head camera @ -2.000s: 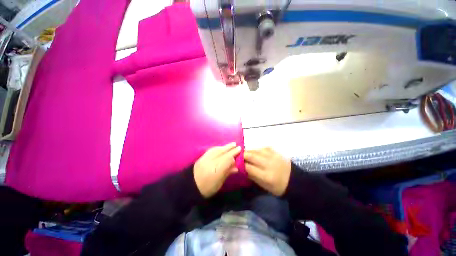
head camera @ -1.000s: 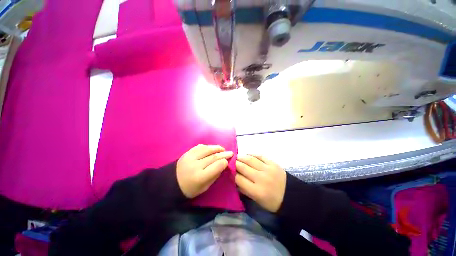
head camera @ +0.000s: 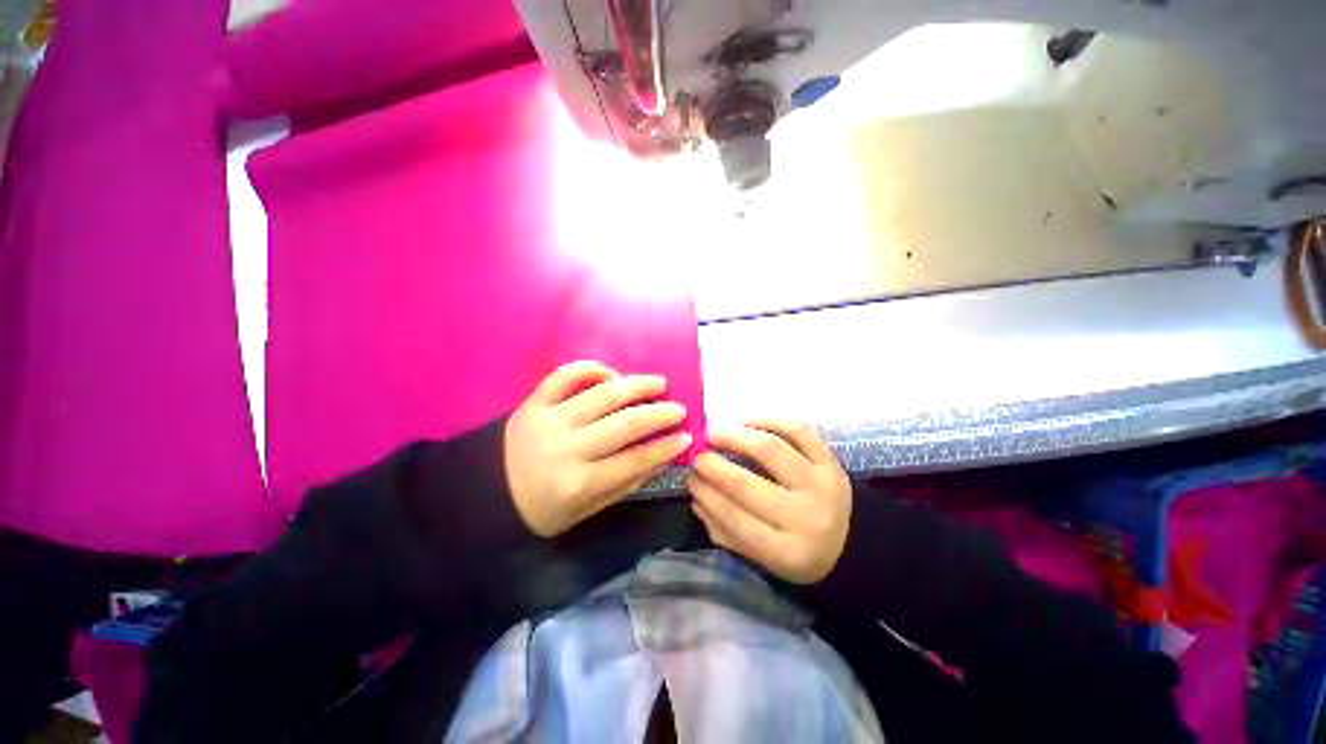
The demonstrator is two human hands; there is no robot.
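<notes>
A magenta garment panel [head camera: 422, 291] lies flat on the table left of the needle, its right edge running from the glare down to my fingers. My left hand [head camera: 599, 443] lies on the panel near its lower right corner, fingertips at the edge. My right hand [head camera: 774, 497] meets it from the right, fingertips pinching the same corner. The white sewing machine head [head camera: 873, 87] is above. The presser foot and needle are lost in bright glare [head camera: 640, 218]. Stacked magenta panels [head camera: 117, 320] lie further left.
The cream machine bed [head camera: 989, 218] extends right, with a ruler-like tape [head camera: 1018, 419] along the table's front edge. Brown-orange rings [head camera: 1310, 284] are at the right rim. A blue crate [head camera: 1149, 545] with magenta cloth stands low right. A plaid cloth [head camera: 669, 654] covers the lap.
The view has moved closer and shifted. The panel's lower edge, which hung below my hands, is now up at my fingertips. Both hands still hold the right edge.
</notes>
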